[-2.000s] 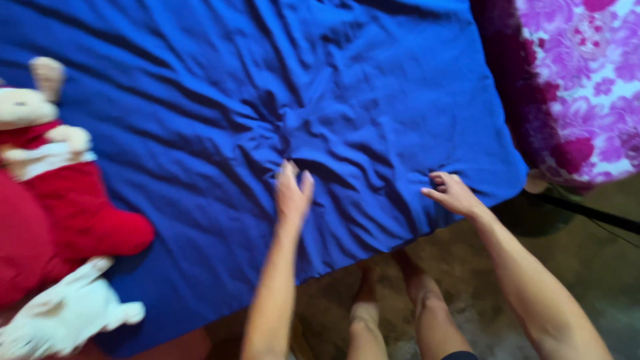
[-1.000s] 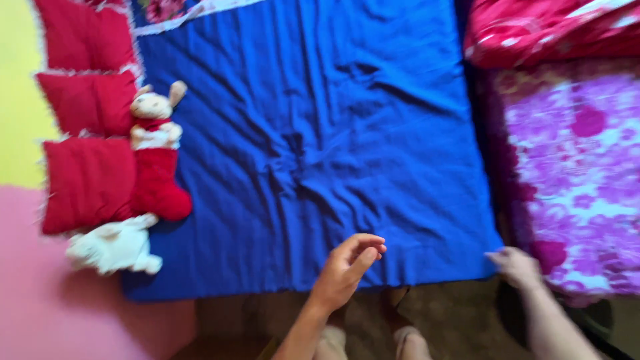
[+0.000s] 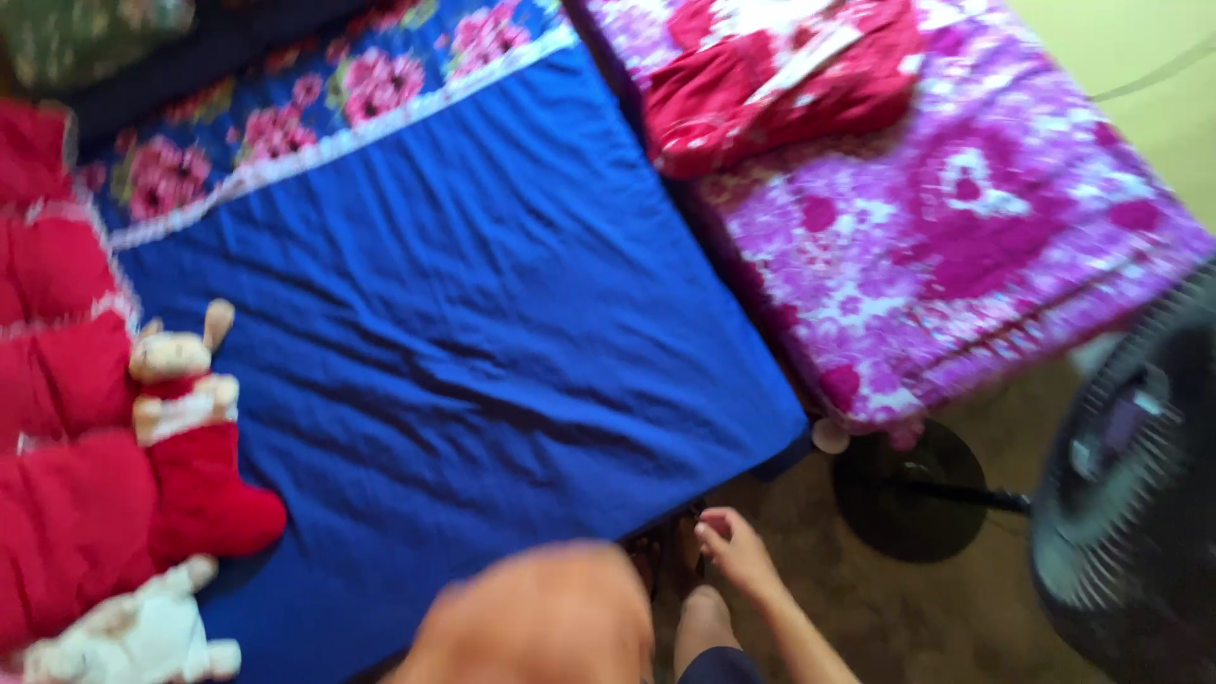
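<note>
A blue sheet (image 3: 475, 313) with long wrinkles covers the bed in front of me, its far edge meeting a white lace trim (image 3: 380, 128) and a blue floral cloth (image 3: 313, 95). My left hand (image 3: 541, 617) is raised close to the camera, large and blurred over the near edge; its fingers cannot be made out. Just off the sheet's near edge, above the floor, my right hand (image 3: 731, 543) has its fingers loosely curled, with nothing visible in them. On the sheet's left side lie a plush toy in a red stocking (image 3: 209, 475) and a white plush toy (image 3: 142, 632).
Red cushions (image 3: 71, 513) line the left side. A purple floral mattress (image 3: 902, 256) stands at the right, with a red patterned cloth (image 3: 788, 95) on it. A black pedestal fan (image 3: 1130, 465) is at the lower right, its round base (image 3: 912, 494) on the floor.
My right hand has come away from the sheet's near right corner. My left hand has risen toward the camera. The view has turned, bringing the fan in.
</note>
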